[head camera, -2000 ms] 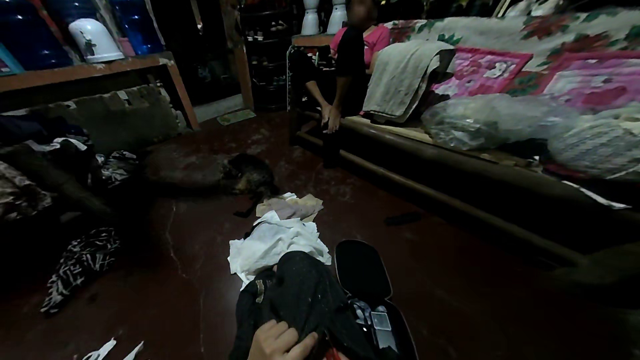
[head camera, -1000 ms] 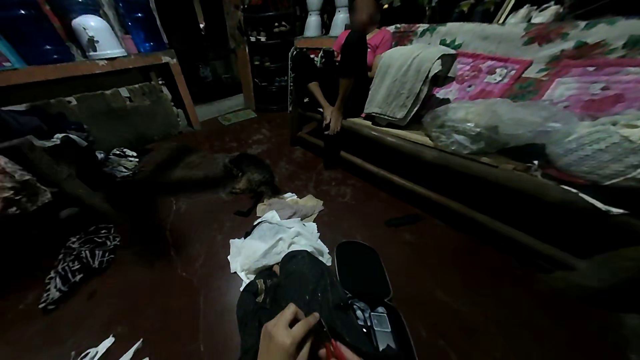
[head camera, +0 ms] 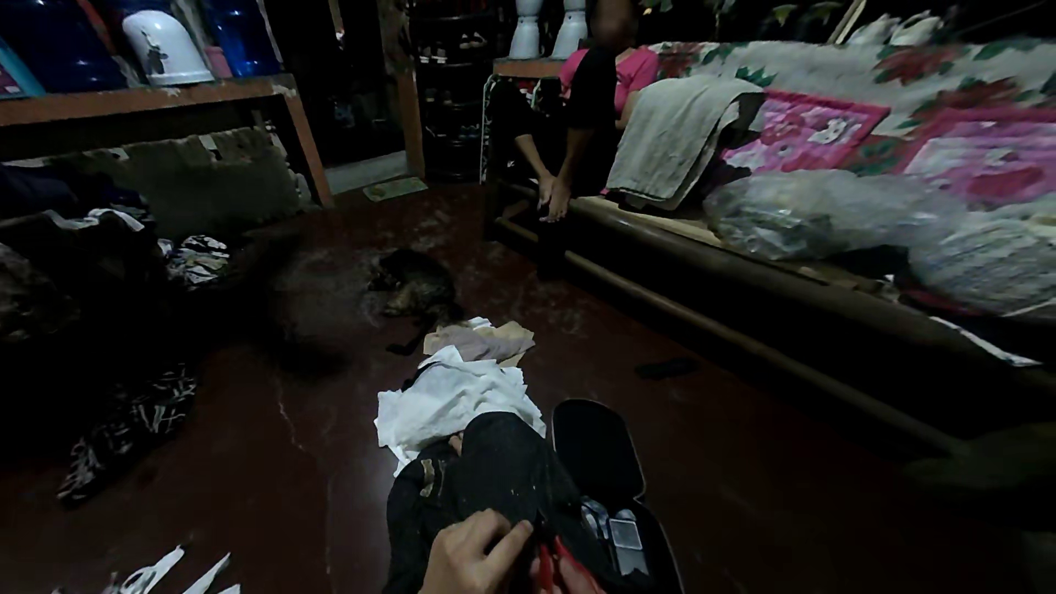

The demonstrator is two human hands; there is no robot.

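At the bottom middle, my left hand (head camera: 477,551) pinches the dark cloth (head camera: 507,470), which lies over my lap or leg. Close on its right, my right hand (head camera: 569,577) is partly cut off by the lower edge and holds a red-handled tool (head camera: 554,565), whose working end I cannot make out. An unzipped black case (head camera: 598,450) with small metallic and clear items inside lies right of the cloth. Beyond the cloth are a crumpled white cloth (head camera: 462,404) and a beige and grey cloth (head camera: 483,340).
A dark-furred animal (head camera: 417,285) lies on the red floor ahead. A person (head camera: 610,82) sits on the wooden bench (head camera: 701,285) at the right, near a towel and plastic bags. A dark flat object (head camera: 667,368) is on the floor. White scraps (head camera: 157,571) lie at lower left.
The red-handled tool, barely visible two seconds ago, now shows more beside my left hand. My left hand has shifted slightly on the dark cloth.
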